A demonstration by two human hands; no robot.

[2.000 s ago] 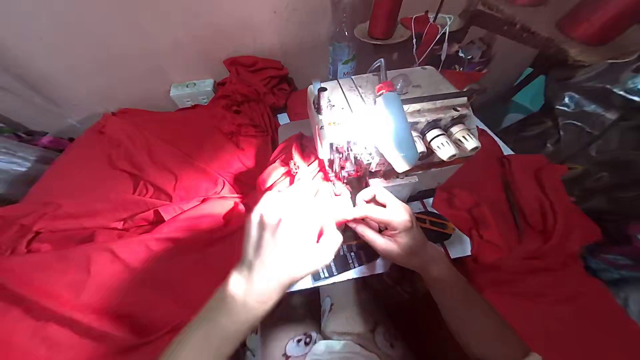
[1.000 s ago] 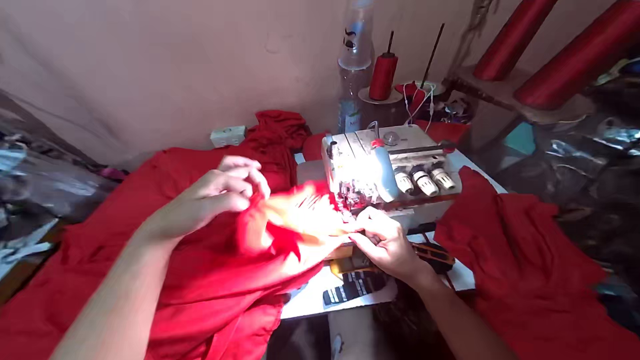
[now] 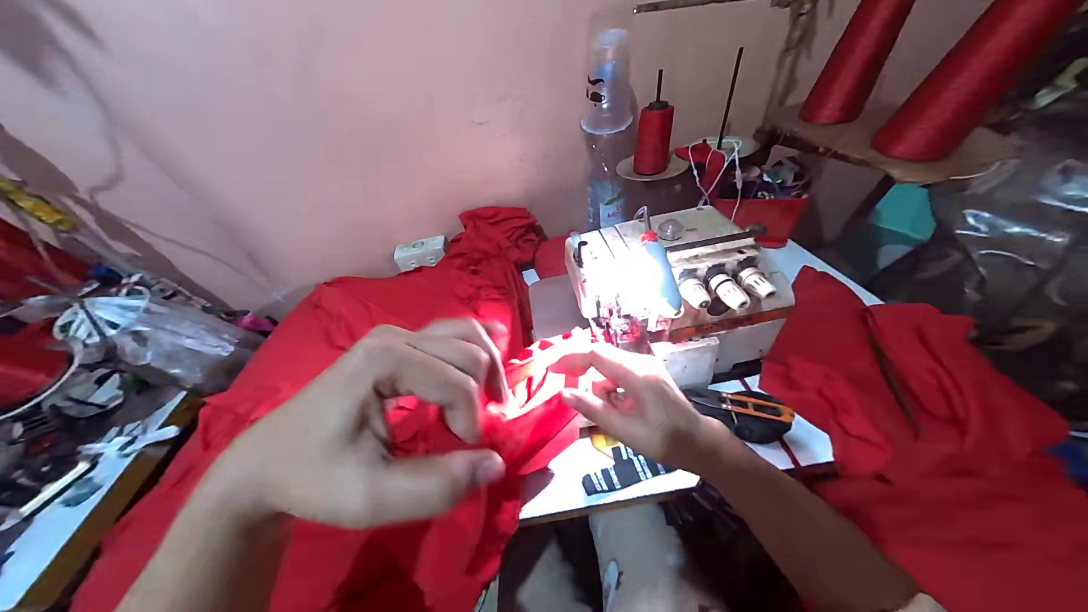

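Red fabric (image 3: 340, 331) lies over the left of the table and runs to the needle area of a white overlock sewing machine (image 3: 705, 229), where a lamp glares. Over that fabric, nearer the camera, is my left hand (image 3: 391, 425), its thumb and fingers apart and nothing seen between them. My right hand (image 3: 637, 399) is just in front of the needle area, with thumb and index finger at the edge of the brightly lit cloth; glare hides whether they pinch it.
More red fabric (image 3: 918, 391) lies at the right. An orange and black cutter (image 3: 761, 408) and dark labels (image 3: 625, 472) rest on the table near my right hand. Behind the machine stand a plastic bottle (image 3: 605, 178) and a red thread cone (image 3: 654, 138). A wall socket box (image 3: 420, 253) sits behind the fabric.
My left hand, beside the right one two seconds ago, has moved away to the left and then nearer the camera, its fingers now spread. My right hand stays by the needle area.
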